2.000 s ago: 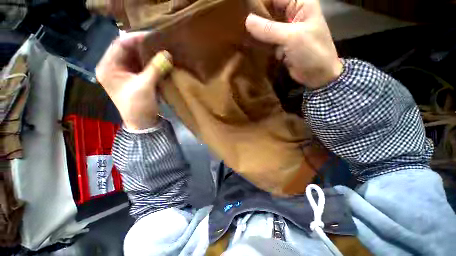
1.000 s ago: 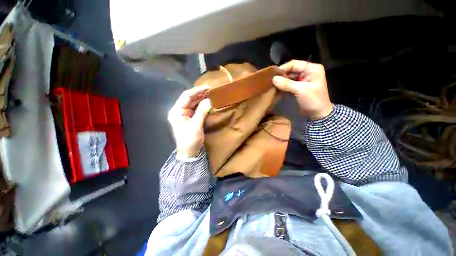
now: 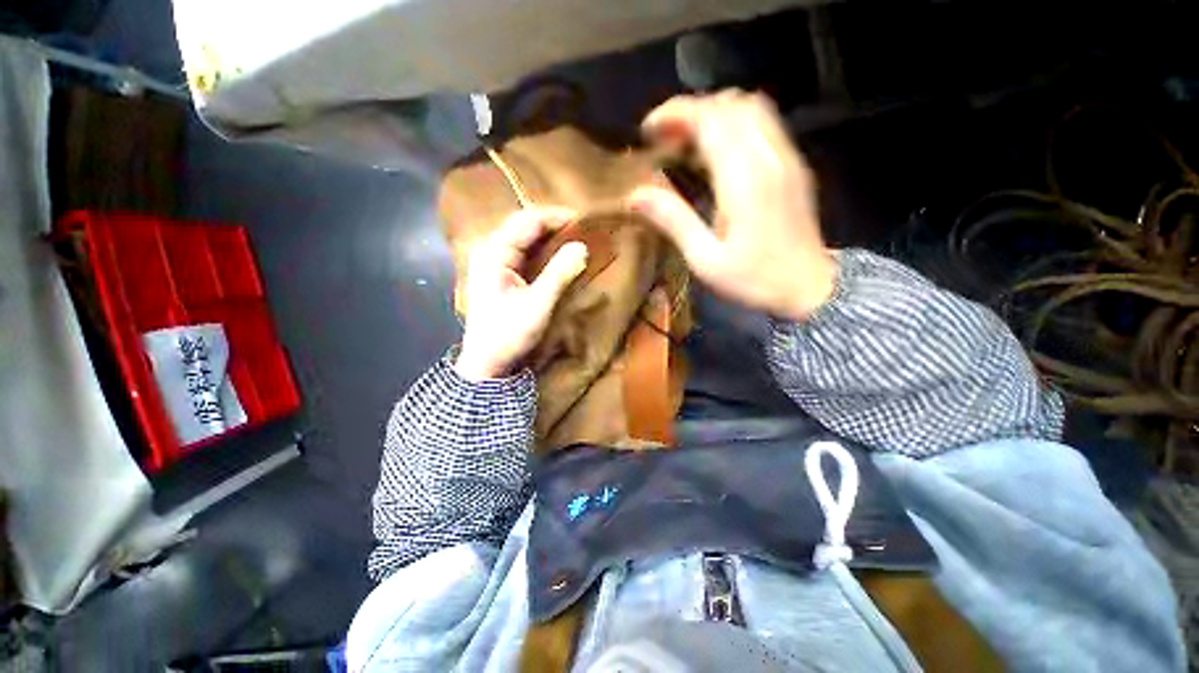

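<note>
A tan canvas bag (image 3: 579, 355) hangs creased over my lap in the middle of the view. An orange-brown leather patch (image 3: 648, 381) shows on its lower right part. My left hand (image 3: 510, 292) pinches the bag's upper edge at a brown leather band (image 3: 598, 247), with thumb and fingers together. My right hand (image 3: 750, 204) is blurred at the bag's upper right, thumb and fingers curved and spread; whether it holds the bag or a thread is unclear. A thin pale cord (image 3: 510, 178) lies on the bag's top.
A white table edge (image 3: 395, 79) crosses the top. A divided red tray (image 3: 178, 283) with a white handwritten label stands at the left, beside white cloth (image 3: 79, 460). Tan straps (image 3: 1118, 296) are piled at the far right.
The bag was first held up close, then lowered with its leather band stretched flat between both hands. Now the band is bent, and my right hand has lifted and opened.
</note>
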